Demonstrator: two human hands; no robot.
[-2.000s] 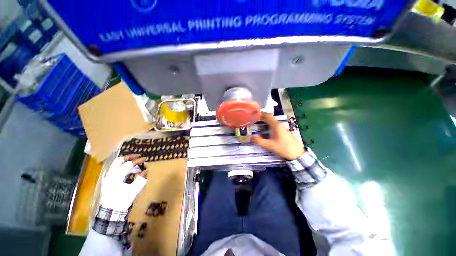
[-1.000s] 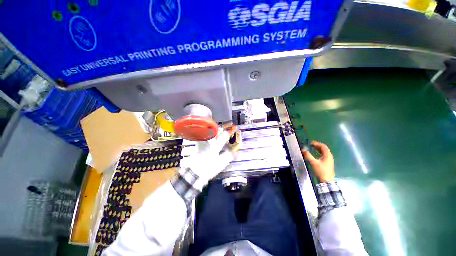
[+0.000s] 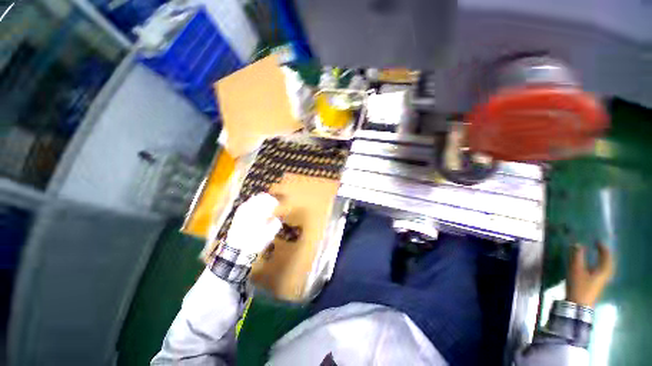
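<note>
My left hand (image 3: pixel 254 223), in a white glove, is over the parts tray (image 3: pixel 309 207); its fingertips are beside a few small dark parts (image 3: pixel 289 232), and blur hides whether it grips one. Rows of dark parts with tan areas (image 3: pixel 304 159) lie along the tray's back and left side. My right hand (image 3: pixel 590 270) looks bare and is over the green surface at the far right, thumb and finger apart, with nothing visible between them. The slotted worktable (image 3: pixel 443 187) lies between the hands. A dark round piece (image 3: pixel 466 166) shows blurred under the machine head.
The large red knob (image 3: pixel 540 123) juts from the machine front at upper right. A yellow can (image 3: pixel 333 111) sits in a small metal tray behind the parts. A cardboard flap (image 3: pixel 259 104) and blue crates (image 3: pixel 196 61) are at upper left. A round knob (image 3: pixel 415 229) is above my knees.
My left hand has moved from the worktable under the head back to the parts tray. My right hand remains over the green surface, now without a visible part. The view has swung left.
</note>
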